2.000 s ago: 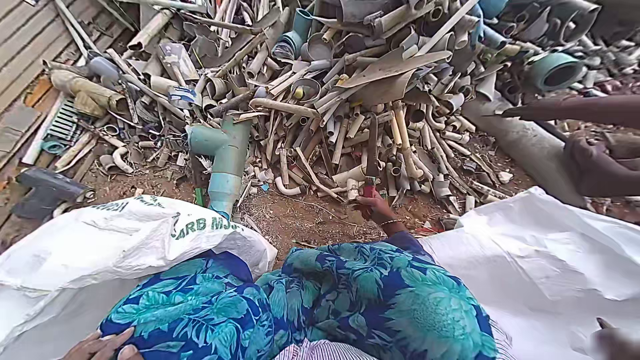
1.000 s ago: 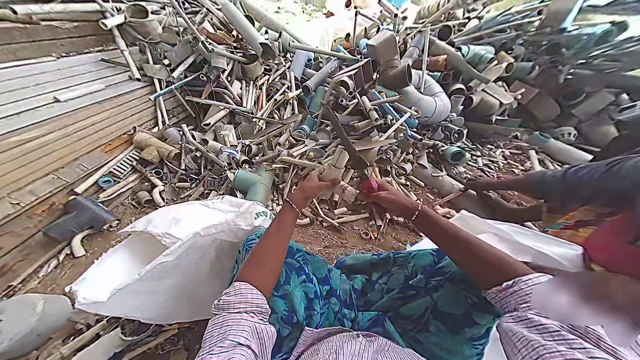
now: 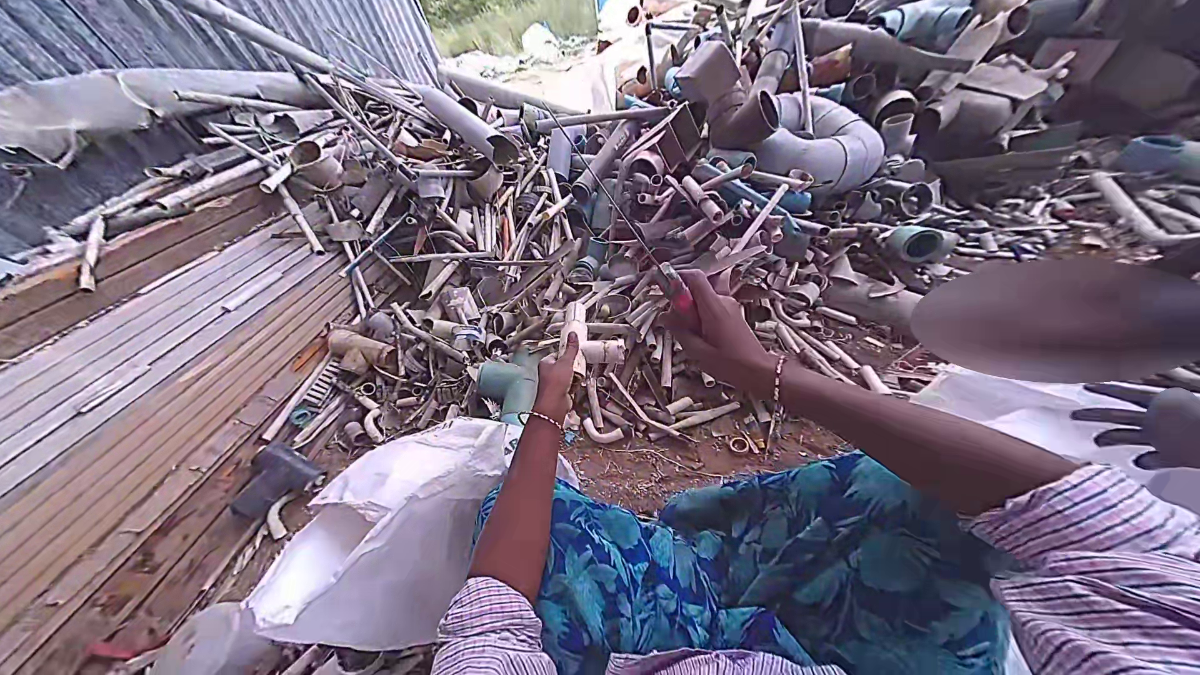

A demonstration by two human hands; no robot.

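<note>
My left hand (image 3: 556, 375) grips a short, pale plastic pipe tee (image 3: 575, 328), held upright above the pile with its side branch pointing right. Up and to the right of it, my right hand (image 3: 712, 328) is closed on the red handle of a tool (image 3: 677, 289). A thin dark blade or rod seems to run from the handle up and to the left; blur hides its exact kind. The tool and the tee are apart. Behind both hands lies a heap of scrap plastic pipes and fittings (image 3: 525, 234). A green pipe fitting (image 3: 506, 382) sits just left of my left wrist.
White sacks (image 3: 375, 534) lie at my left and at the right (image 3: 994, 403). Another person's hand (image 3: 1148, 422) shows at the right edge. Stacked long boards (image 3: 169, 375) fill the left side, below a corrugated metal wall (image 3: 234, 37). A grey curved duct (image 3: 825, 145) lies on the heap.
My hands were close together in front of me a second ago; now they are farther apart, the right one raised with the tool. The view has tilted up.
</note>
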